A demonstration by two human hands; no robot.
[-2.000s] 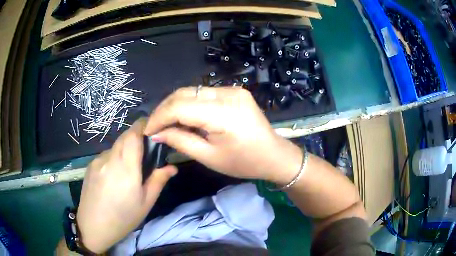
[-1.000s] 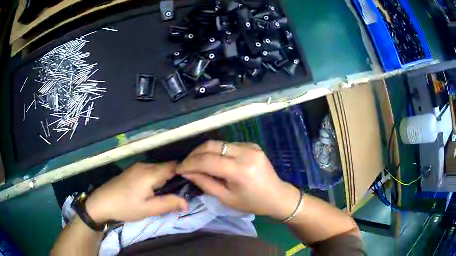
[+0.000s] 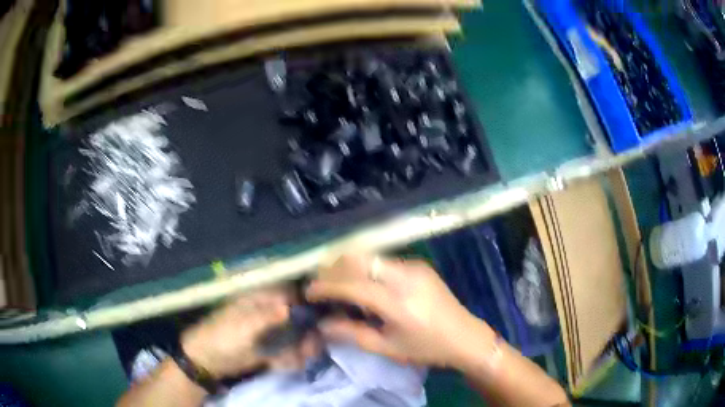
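The frame is blurred. My left hand (image 3: 238,330) and my right hand (image 3: 389,306) are close together over my lap, just below the bench edge. Both hold a black plastic body (image 3: 298,326) between them; the fingers cover much of it. Whether a pin or small part is in the fingers cannot be told. A pile of silver-white metal pins (image 3: 135,187) lies on the left of the black tray (image 3: 230,139). A heap of small black moulded parts (image 3: 374,131) lies on its right, with two apart from it towards the middle.
Cardboard sheets (image 3: 262,24) lie behind the tray, with black pieces on them at top left. A blue bin (image 3: 624,119) of black parts stands at right. More cardboard (image 3: 592,270) stands below the bench, beside a dark blue crate (image 3: 493,286). A white bottle (image 3: 680,242) is at far right.
Since the first frame my hands have dropped from the tray's front edge to my lap, still holding the black body. The view has shifted, and the black body now shows more between the hands.
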